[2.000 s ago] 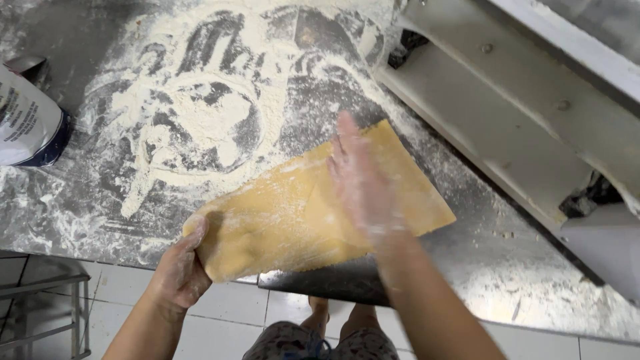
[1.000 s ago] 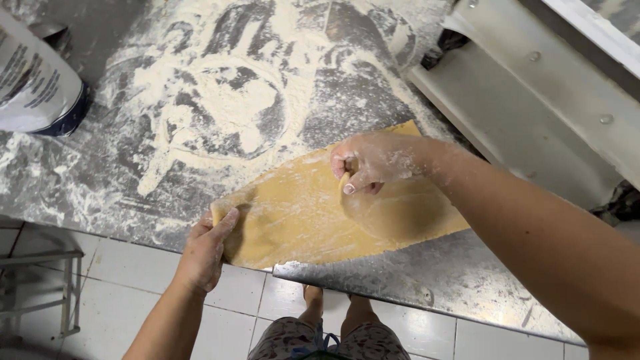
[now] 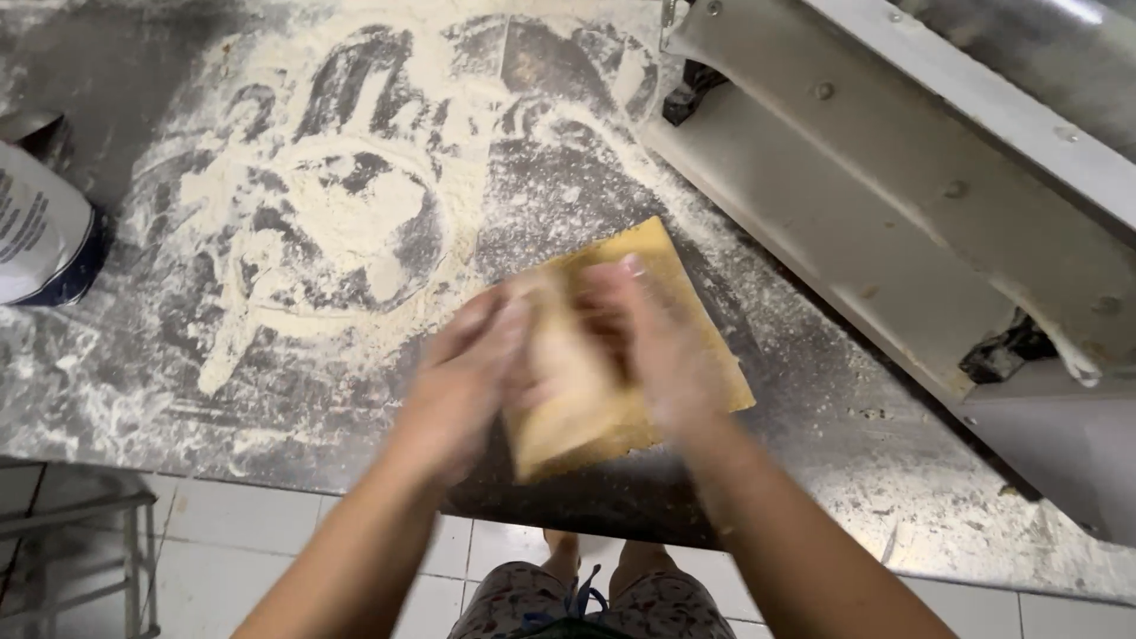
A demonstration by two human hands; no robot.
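A flat sheet of yellow dough [image 3: 701, 328] lies near the front edge of the floured metal table, its left part lifted and folded over toward the right. My left hand [image 3: 475, 373] holds the raised left side of the dough, fingers curled around it. Blurred by motion, my right hand [image 3: 652, 342] is over the sheet beside the fold, its fingers partly bent; whether it grips the dough is not clear. Loose flour [image 3: 355, 213] is spread over the tabletop behind my hands.
At the right, a large metal machine [image 3: 887, 195] with black feet stands angled on the table. A white and blue container [image 3: 44, 231] bearing writing is at the left edge. Below the table are a metal rack [image 3: 133, 559] and a white tiled floor [image 3: 231, 524].
The dough lay stretched out flat; its left part is now folded over. My left hand has moved right, close to my right hand, which no longer pinches at the sheet's middle as before.
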